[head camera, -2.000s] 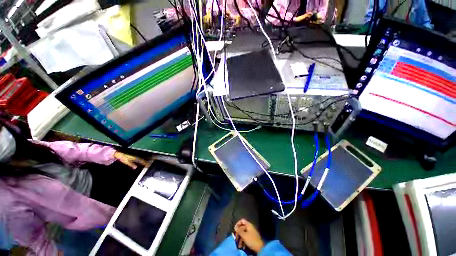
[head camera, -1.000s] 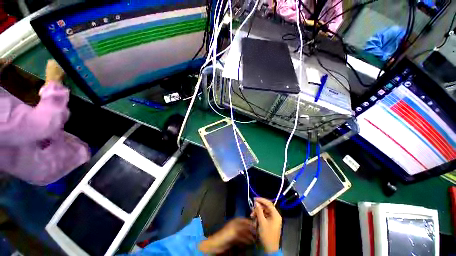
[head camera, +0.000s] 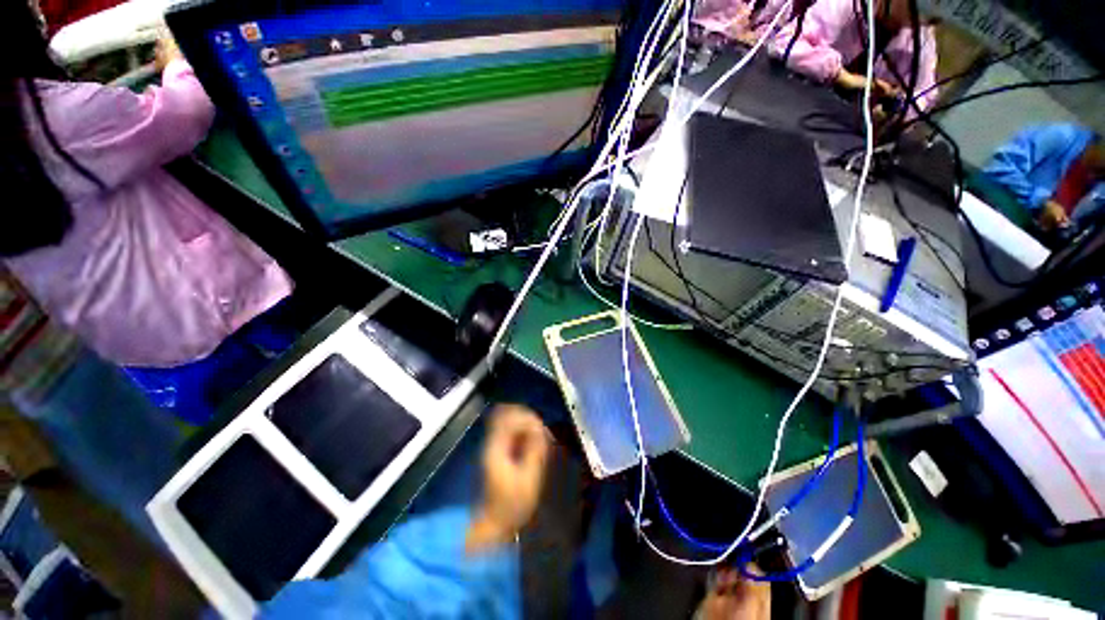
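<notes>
My left hand (head camera: 515, 470) is in a blue sleeve, fingers curled and blurred, between the foam tray (head camera: 248, 426) and the left tan-edged fixture plate (head camera: 614, 394). I cannot tell if it holds anything. My right hand (head camera: 736, 596) is at the bottom edge, partly cut off, just below the blue cables (head camera: 794, 569); its grip is hidden. White USB cables (head camera: 776, 451) hang from above and loop down between the fixtures. The right fixture plate (head camera: 836, 521) lies at the bench edge. The tray holds dark tablets (head camera: 344, 424) in its pockets.
The left monitor (head camera: 424, 109) shows green rows, the right monitor (head camera: 1054, 388) red rows. A grey test instrument (head camera: 776, 321) carries a dark tablet (head camera: 763, 194) and a blue pen (head camera: 898, 274). A black mouse (head camera: 486, 315) sits beside the tray. A person in pink (head camera: 158, 254) is at left.
My hands, together at the cable ends a second ago, are now apart: the left nearer the tray, the right low beside the blue cables. The view has turned, shifting the bench rightward.
</notes>
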